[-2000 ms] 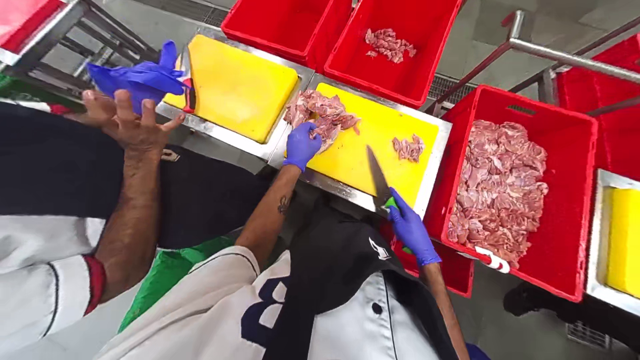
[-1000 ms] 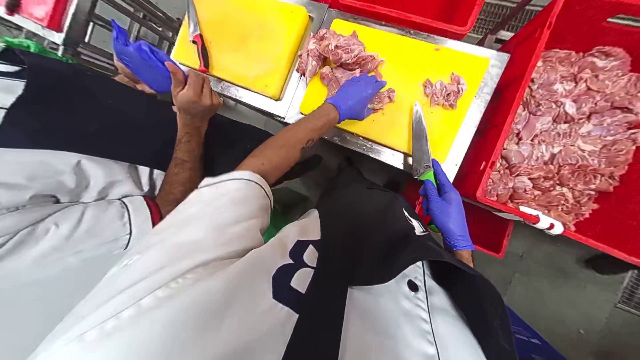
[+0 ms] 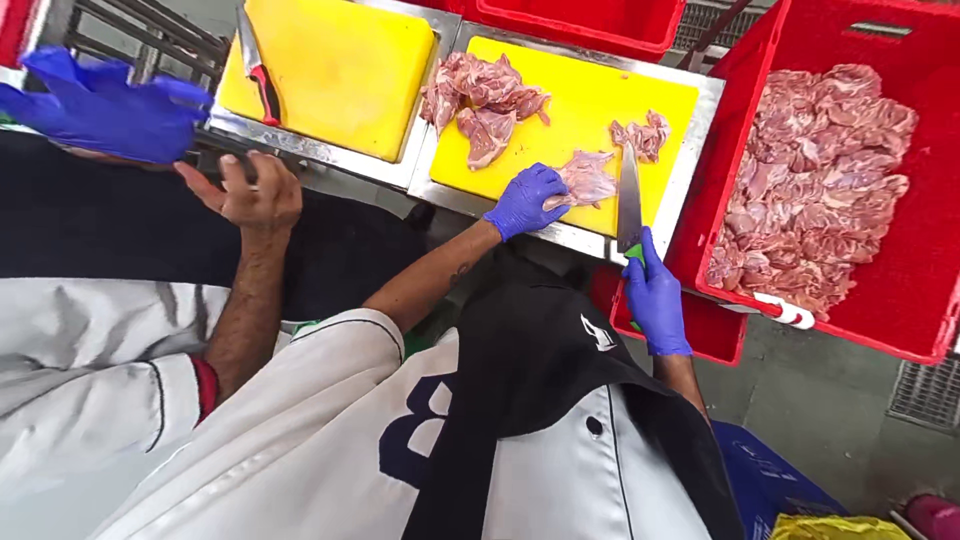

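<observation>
My left hand (image 3: pixel 527 201), in a blue glove, grips the near end of a piece of raw meat (image 3: pixel 586 180) lying on a yellow cutting board (image 3: pixel 559 142). In my right hand (image 3: pixel 655 300), also gloved, is a green-handled knife (image 3: pixel 628 196); its blade lies over the board's right part, just right of that piece, with the tip at a small heap of meat trimmings (image 3: pixel 642 136). A larger pile of raw meat (image 3: pixel 487 94) rests at the board's upper left.
Right of the board stands a red crate (image 3: pixel 930 195) holding much raw meat (image 3: pixel 821 180). Another red crate (image 3: pixel 592 19) is beyond the board. At left, a co-worker's bare hand (image 3: pixel 262 191) and blue-gloved hand (image 3: pixel 112 105) are near a second yellow board (image 3: pixel 345 67) bearing a red-handled knife (image 3: pixel 259 71).
My left hand has moved from the meat pile toward the board's near edge, with a piece now apart from the pile. The co-worker's bare hand has come away from the blue glove.
</observation>
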